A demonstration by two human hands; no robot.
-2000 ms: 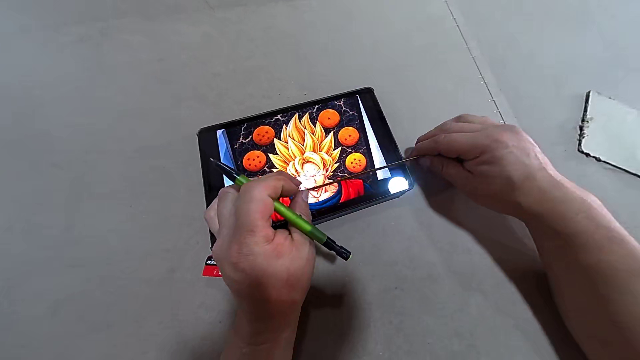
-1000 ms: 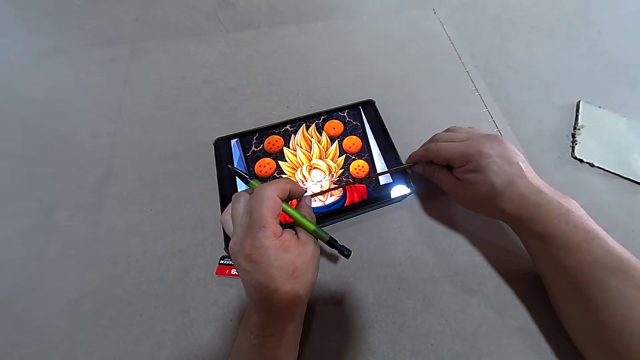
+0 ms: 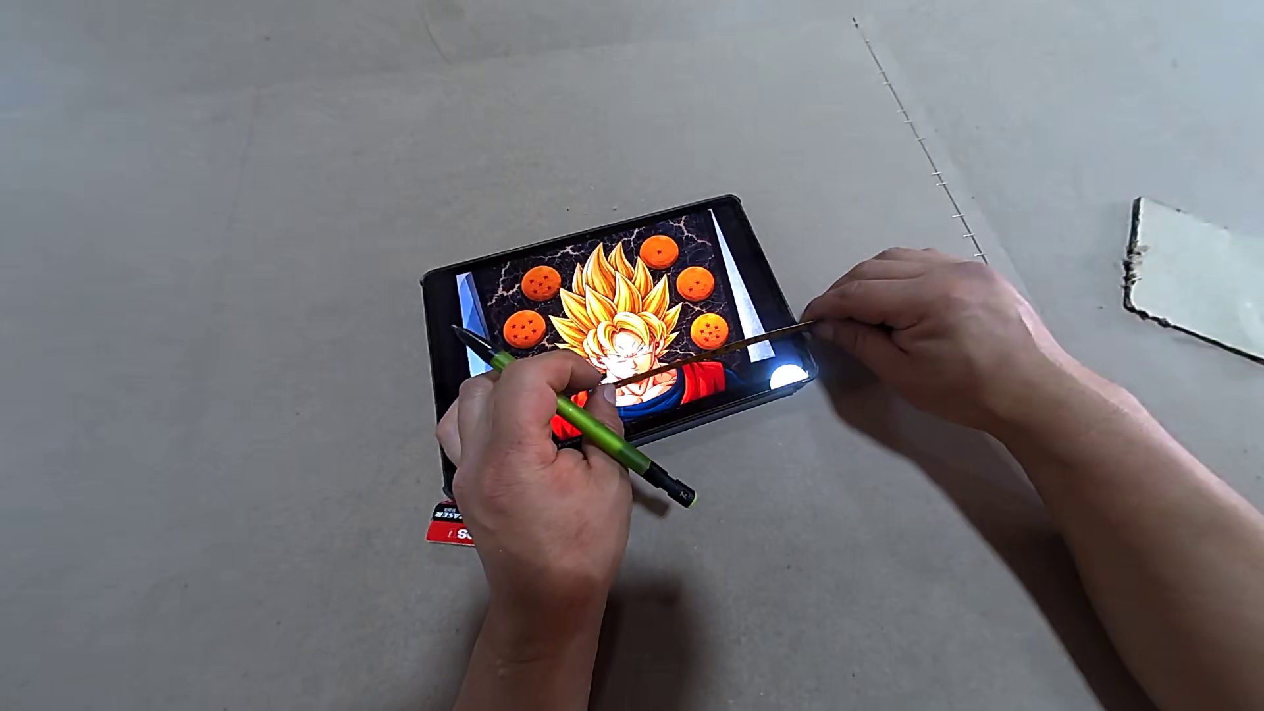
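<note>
My left hand (image 3: pixel 543 464) holds a green mechanical pencil (image 3: pixel 604 433) with black ends, its tip pointing up and left. Between its thumb and forefinger it also pinches one end of a thin dark strip (image 3: pixel 706 354). The strip's other end is pinched in the fingertips of my right hand (image 3: pixel 918 321), so it spans above a tablet (image 3: pixel 642 212) in a dark case. On the lit screen is a cartoon figure with spiky yellow hair, orange balls around it. What the strip is made of, I cannot tell.
A red and black card or packet (image 3: pixel 449 529) with writing lies partly under my left hand at the tablet's lower left corner. At the right edge is a pale flat piece (image 3: pixel 1200 276) with a rough dark border. A ticked line (image 3: pixel 923 143) runs over the grey surface.
Both hands keep their hold on the strip, and the left one keeps the pencil. Against the hands, the tablet sits slightly further right than two seconds ago. The view has shifted a little.
</note>
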